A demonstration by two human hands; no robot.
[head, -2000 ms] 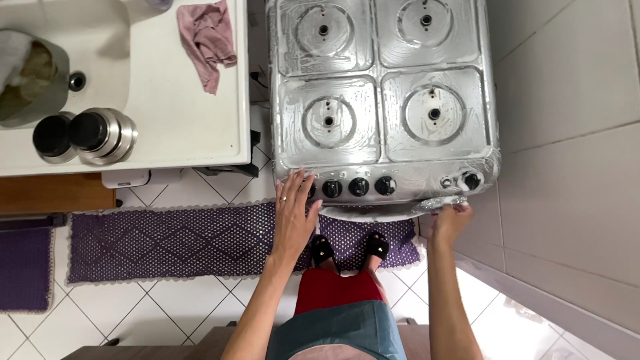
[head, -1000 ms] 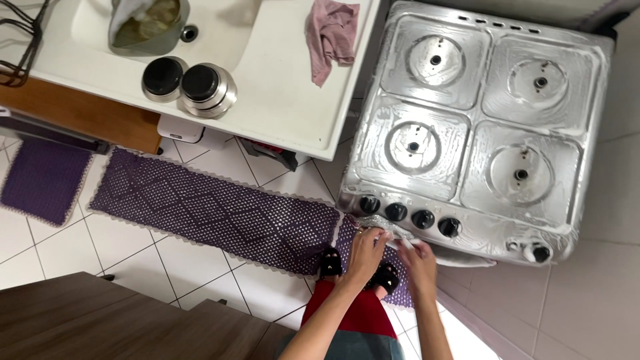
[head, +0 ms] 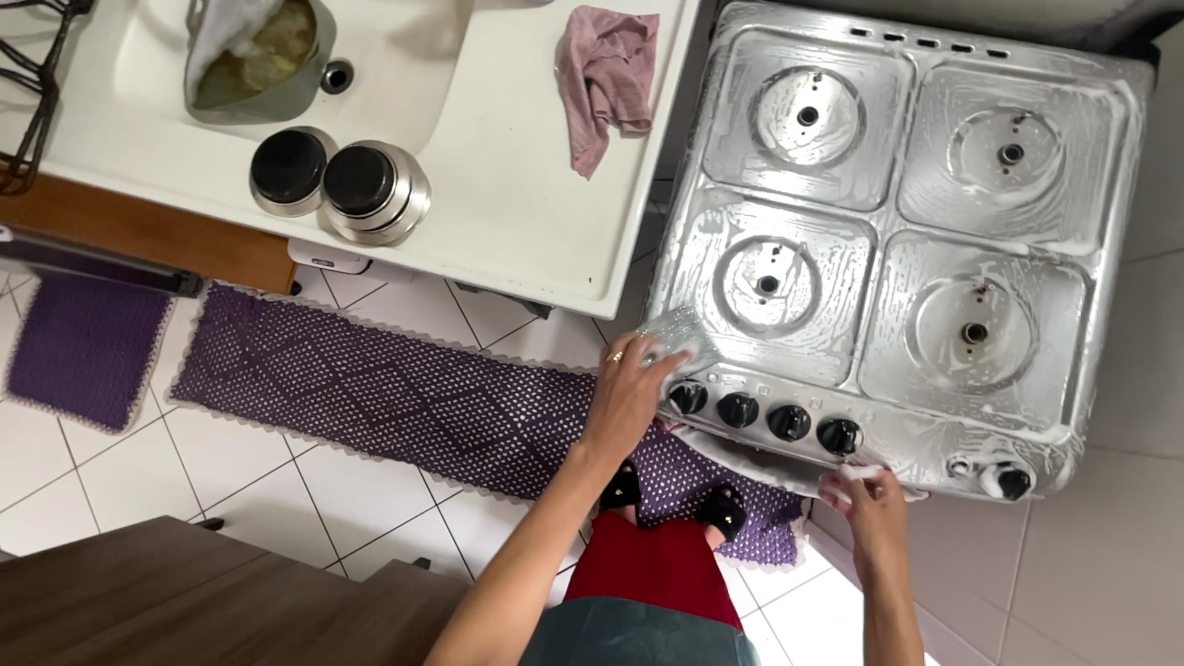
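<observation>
A metal stove top [head: 883, 217] with four burner wells is streaked with white suds, its grates off. My left hand [head: 634, 375] holds a silvery grey scrubbing cloth [head: 680, 340] against the front left corner, above the leftmost black knob [head: 687, 396]. My right hand [head: 865, 490] is at the front edge, below the right end of the knob row, with white foam on its fingers; whether it holds anything besides foam cannot be told. Another black knob [head: 1011, 481] sits at the front right corner, with suds around it.
Left of the stove is a white sink counter [head: 518, 222] with a pink cloth [head: 606, 83], two black-topped metal containers [head: 375, 190] and a pot [head: 264, 69] in the basin. Dark grates [head: 32, 83] lie far left. A purple rug [head: 398, 398] covers the tiles underfoot; a tiled wall stands right.
My hands were together at the front edge one second ago; now they are apart, the left on the stove's front left corner with the scrubbing cloth. The view has shifted and turned since the earliest frame.
</observation>
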